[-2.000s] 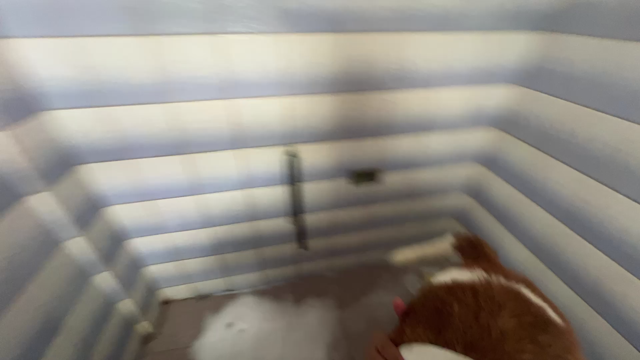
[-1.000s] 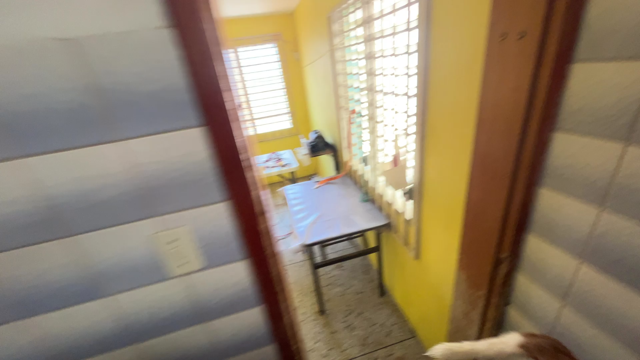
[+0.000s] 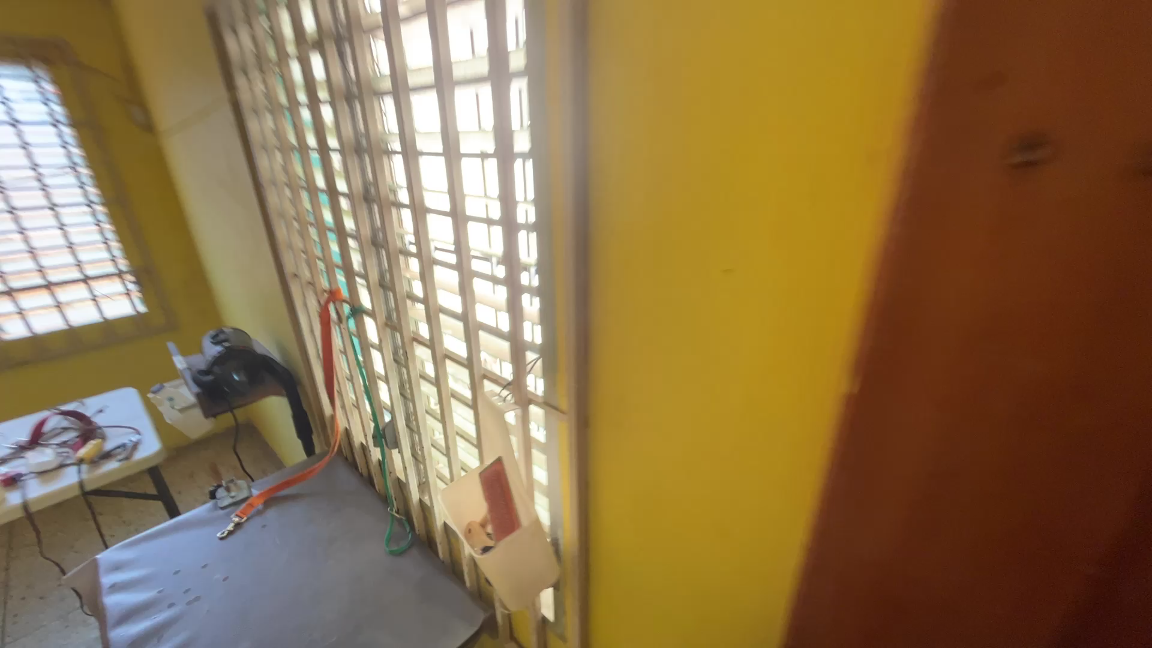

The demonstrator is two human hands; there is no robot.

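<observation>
Neither my left hand nor my right hand shows in the head view, so what they hold or touch is hidden. A table covered in grey sheeting (image 3: 297,576) stands at the lower left against a barred window (image 3: 423,207). From the bars an orange leash (image 3: 331,360) hangs down, its metal clip lying on the grey cover. Beside it hangs a green cord (image 3: 373,432) with a loop at its lower end. A cut-open white plastic container (image 3: 517,558) hangs on the bars at the right, with a red object and other small things in it.
A brown door frame (image 3: 972,360) and a yellow wall (image 3: 729,315) fill the right side. At the far left a white table (image 3: 135,441) bears cords and tools. A dark machine with a hose (image 3: 236,364) sits on a wall shelf beyond the grey table. Cords hang toward the tiled floor.
The view has moved from a striped tiled corner to a doorway and then nearer the barred window. The brown and white furry animal, seen low in both earlier frames, is out of view.
</observation>
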